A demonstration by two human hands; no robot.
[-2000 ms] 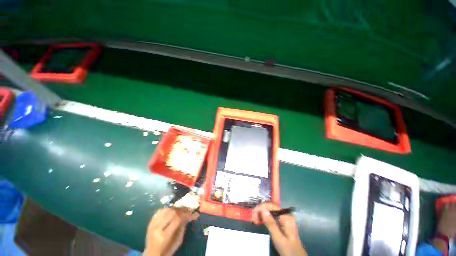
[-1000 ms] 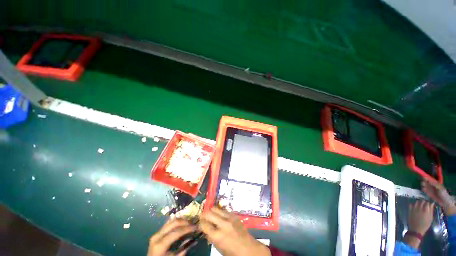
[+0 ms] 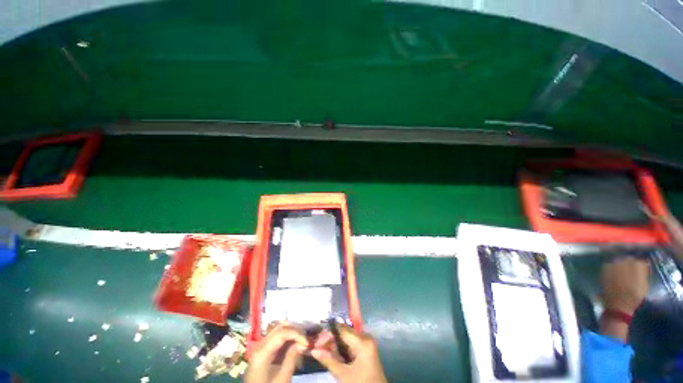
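An open tablet (image 3: 308,250) lies in a red-orange foam tray (image 3: 263,224), its silver-grey rectangle facing up and its circuit board at the near end. My left hand (image 3: 278,353) and my right hand (image 3: 352,357) meet over the tray's near edge. Their fingertips pinch a tiny dark piece (image 3: 313,345), too blurred to name. A dark pen-like stick, possibly tweezers (image 3: 339,338), is in my right hand. A white sheet (image 3: 313,378) shows partly below my hands.
A red parts bin (image 3: 174,288) with pale pieces stands left of the tray, with a pile of pale squares (image 3: 221,355) nearer. A white tray (image 3: 469,299) holds another tablet at right. A co-worker's arm (image 3: 624,292) is beyond. Red trays (image 3: 533,198) sit on the belt.
The view has turned, so the bench appears shifted left. My hands have moved from the pile beside the bin to the tray's near end, fingertips together. A co-worker's hand now reaches a red tray.
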